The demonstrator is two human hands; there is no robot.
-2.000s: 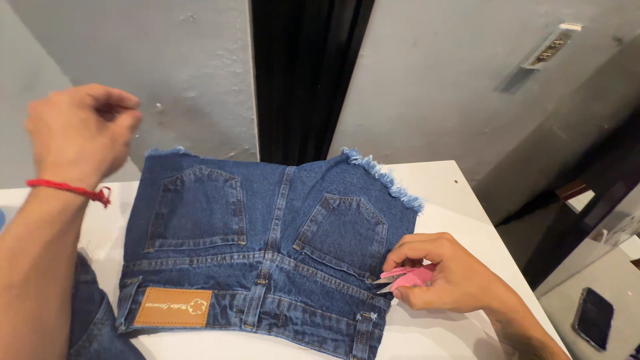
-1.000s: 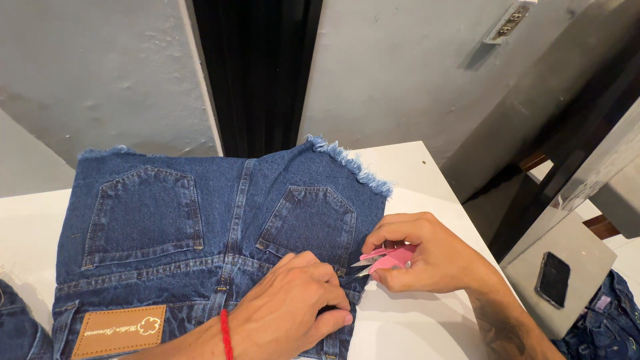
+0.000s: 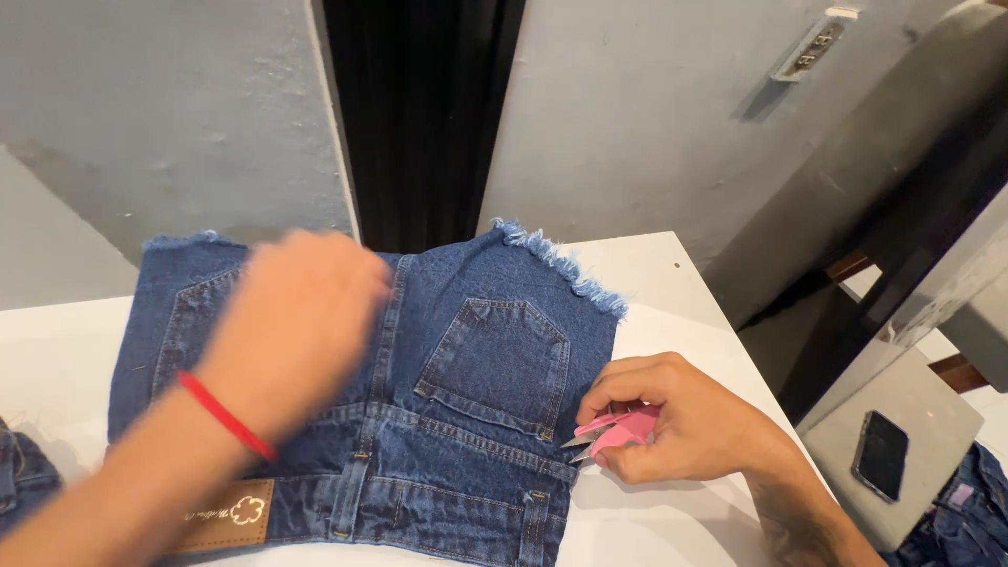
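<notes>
Blue denim shorts (image 3: 488, 354) lie with their back pockets up, waistband towards me and frayed leg hems away from me. A brown patch (image 3: 228, 516) with writing sits on the waistband. My right hand (image 3: 669, 417) grips small pink thread snips (image 3: 622, 429), whose parted metal blades are at the side edge of the shorts, near the right back pocket's lower corner. My left hand (image 3: 303, 323), blurred, with a red cord bracelet at its wrist, is over the left back pocket and hides part of it. Its fingers are too blurred to show whether they hold anything.
The shorts lie on a white table (image 3: 669, 307) against a grey wall with a black vertical gap. More denim (image 3: 27, 472) lies at the left edge. At the lower right, a phone (image 3: 880, 457) rests on a grey surface, with more denim (image 3: 965, 512) beside it.
My left hand was raised off to the left, then came down on the shorts near the snips, and is now up and left over the far pocket. My right hand keeps the snips at the side edge.
</notes>
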